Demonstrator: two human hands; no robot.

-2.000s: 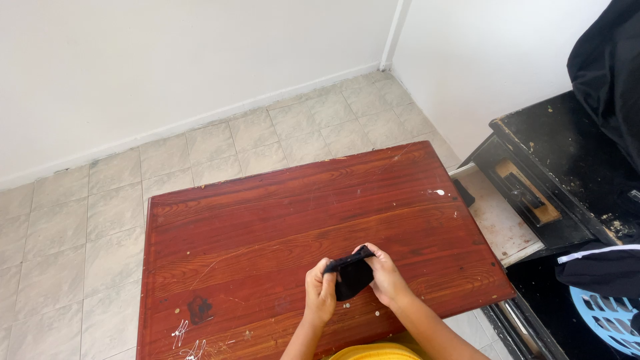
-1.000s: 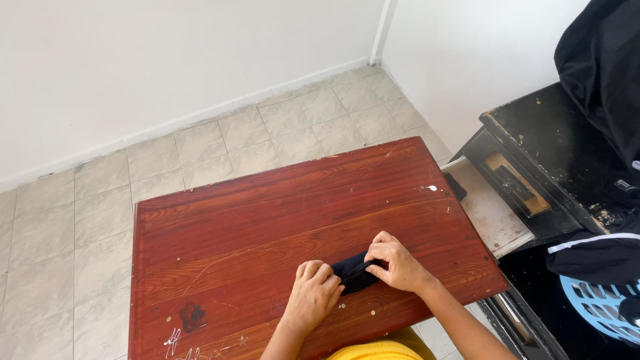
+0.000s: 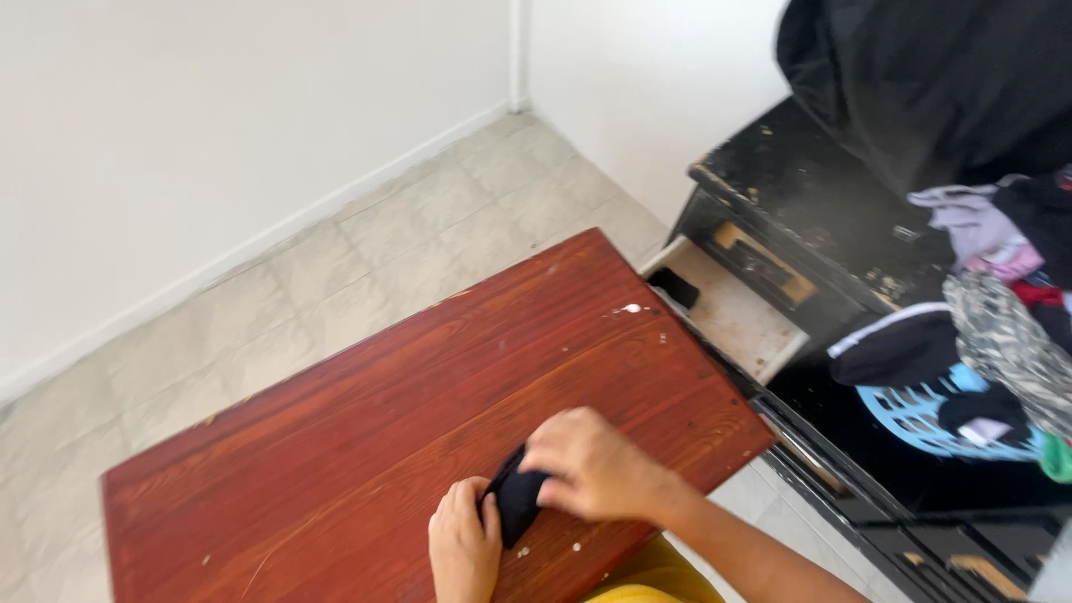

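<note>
A small dark folded cloth [image 3: 515, 500] lies at the near edge of the reddish-brown wooden table [image 3: 402, 402]. My left hand [image 3: 466, 536] holds its left side, with the thumb over the fabric. At the upper right of the cloth is my right hand [image 3: 586, 465], slightly blurred, its thumb and fingers apart around the edge; whether they pinch the fabric cannot be made out.
Right of the table, a worn black cabinet [image 3: 804, 201] has a pulled-out drawer [image 3: 737, 322] with a dark item [image 3: 675, 289] inside. A light-blue plastic basket [image 3: 909, 419] carries piled clothes [image 3: 1005, 335]. Black fabric [image 3: 930, 75] drapes over the cabinet top.
The cloth was held up between both hands, then lay flat and stretched between them; now it is more compact and tilted, with my right hand over its upper end. The view has swung right.
</note>
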